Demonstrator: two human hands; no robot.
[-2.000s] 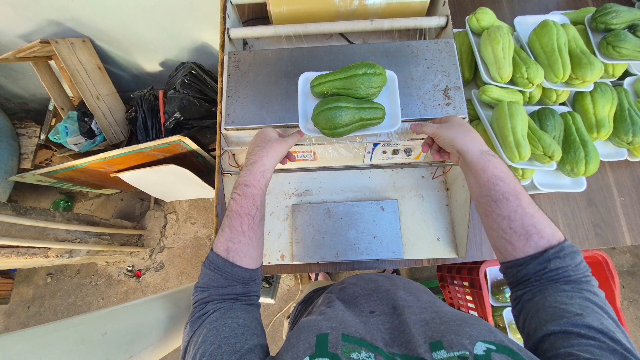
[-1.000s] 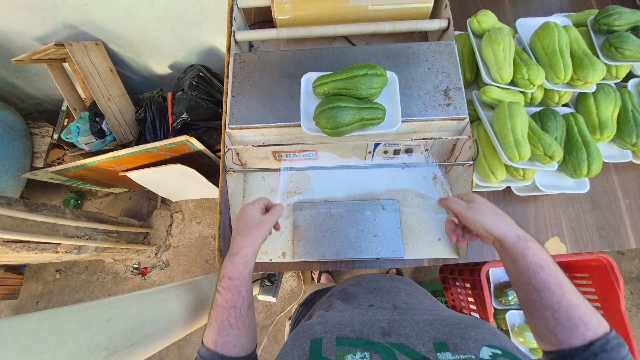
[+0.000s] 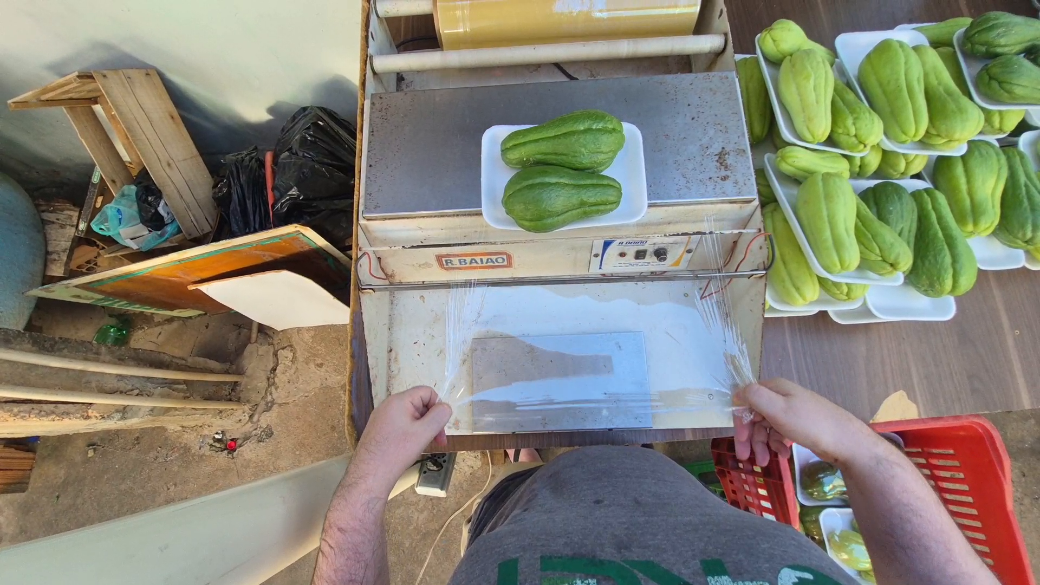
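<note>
A sheet of clear plastic film [image 3: 561, 398] stretches over the lower bed of a tabletop film wrapping machine [image 3: 382, 260]. My left hand [image 3: 406, 422] grips the film's left corner, and my right hand [image 3: 768, 418] pinches its right corner, where the film bunches into creases. Beyond my hands, a white foam tray [image 3: 635, 195] with two green chayotes [image 3: 562, 169] rests on the machine's upper metal plate [image 3: 431, 146]. A metal plate [image 3: 561, 382] shows through the film. The film roll [image 3: 569, 20] lies at the machine's back.
Several foam trays of chayotes [image 3: 837, 219] are stacked on the wooden table [image 3: 959, 349] at right. A red plastic crate [image 3: 959, 463] with wrapped trays stands below it. Wooden crate pieces [image 3: 154, 146], black bags [image 3: 313, 162] and leaning boards [image 3: 244, 260] are at left.
Both hands have moved from the machine's front strip toward my body, drawing the film out over the lower bed. The tray with two chayotes has stayed on the upper plate.
</note>
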